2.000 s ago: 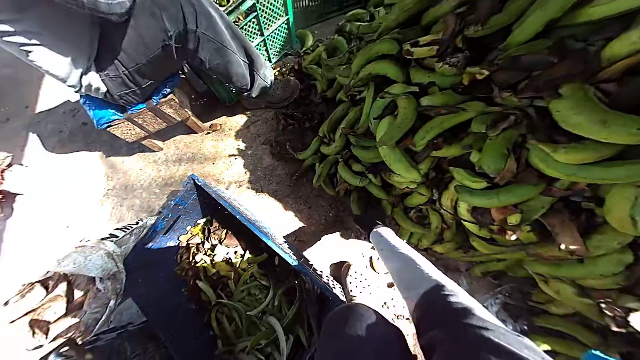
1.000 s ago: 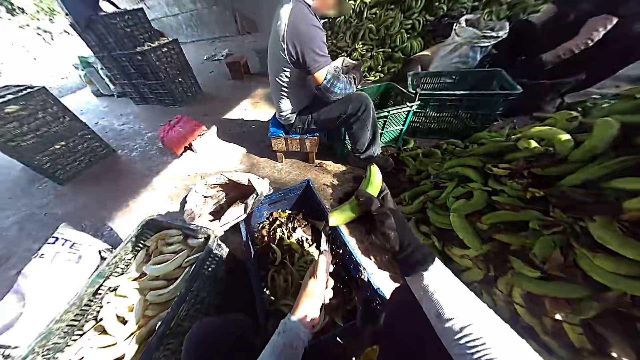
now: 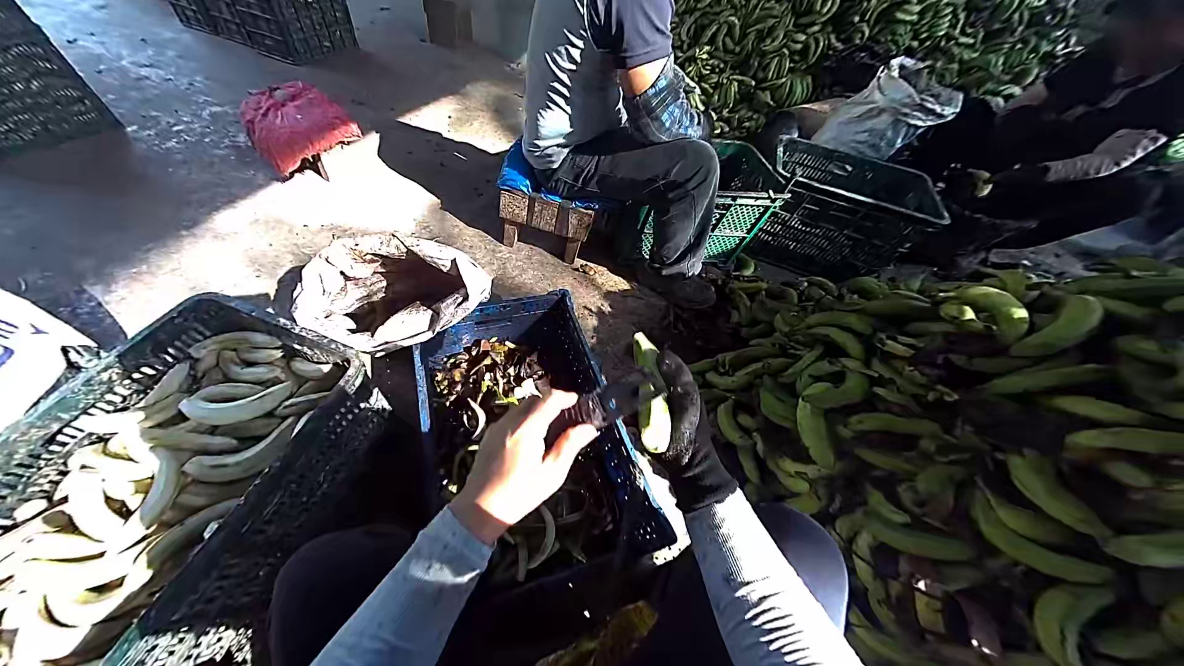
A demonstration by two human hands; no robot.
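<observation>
My left hand point(image 3: 529, 455), bare with a grey sleeve, grips a dark-handled knife point(image 3: 622, 396), its blade against a green plantain point(image 3: 653, 393). My right hand point(image 3: 686, 430), in a black glove, holds that plantain upright; a pale peeled strip shows on it. Both hands are over the right side of a blue plastic crate point(image 3: 592, 365) holding peels and scraps point(image 3: 481, 375). A dark crate point(image 3: 347, 370) of peeled plantains point(image 3: 236, 407) stands at left. A big heap of green plantains point(image 3: 999, 416) lies at right.
An open sack point(image 3: 388, 287) stands behind the blue crate. A person point(image 3: 601, 111) sits on a wooden stool point(image 3: 546, 215) ahead, beside green crates point(image 3: 758, 208). Another person point(image 3: 1091, 157) is at the far right. A red bundle point(image 3: 298, 128) rests on a low support at upper left.
The view has swung widely. One second ago the gloved hand held a green plantain farther out; now the plantain is nearer the blue crate, with the knife against it and a pale strip showing.
</observation>
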